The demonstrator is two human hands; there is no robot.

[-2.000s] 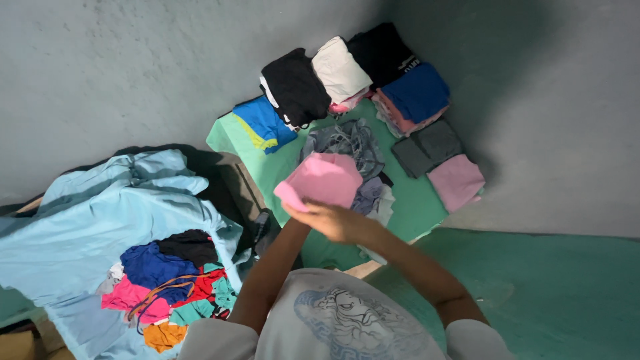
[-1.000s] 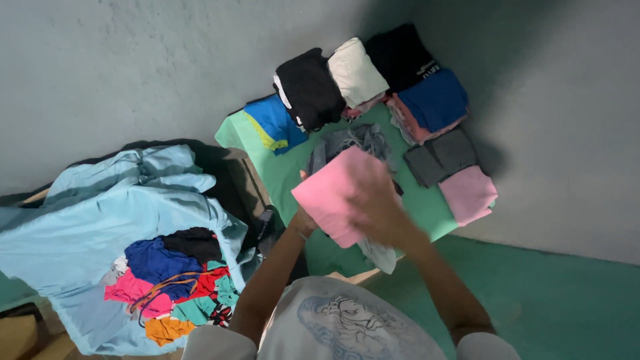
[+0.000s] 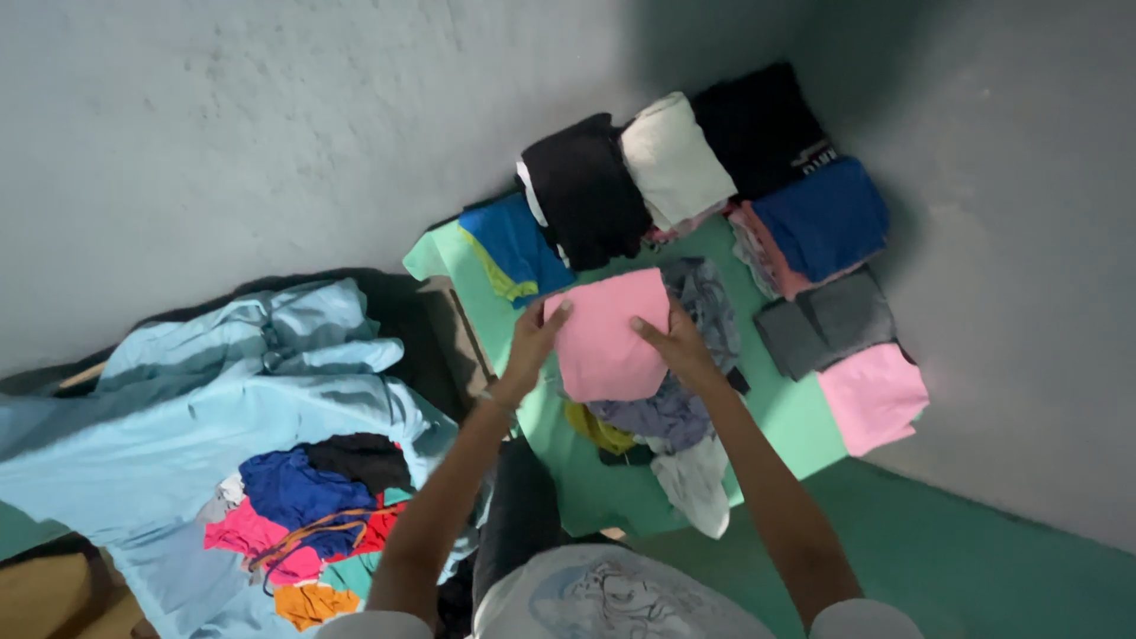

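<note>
A folded pink cloth garment (image 3: 612,342) is held flat in the air by its two sides. My left hand (image 3: 532,342) grips its left edge, thumb on top, and my right hand (image 3: 679,342) grips the right edge the same way. Beneath it, on a green-covered table (image 3: 785,426), lies a loose heap with a crumpled grey garment (image 3: 706,302), a purple-grey one (image 3: 661,417), a yellow one (image 3: 599,430) and a whitish one (image 3: 697,484). Another folded pink garment (image 3: 874,395) lies at the table's right corner, beside folded dark grey cloth (image 3: 830,324).
Folded stacks line the table's far side: blue and yellow (image 3: 515,248), black (image 3: 586,191), white (image 3: 679,160), black with lettering (image 3: 759,129) and blue (image 3: 825,217). At left, light blue cloth (image 3: 195,408) bears a mixed clothing heap (image 3: 311,497). Grey walls stand behind and right.
The pink garment was moving in my hands one second ago, my right hand blurred over it. Now it is a compact, squarish fold with my hands at opposite sides.
</note>
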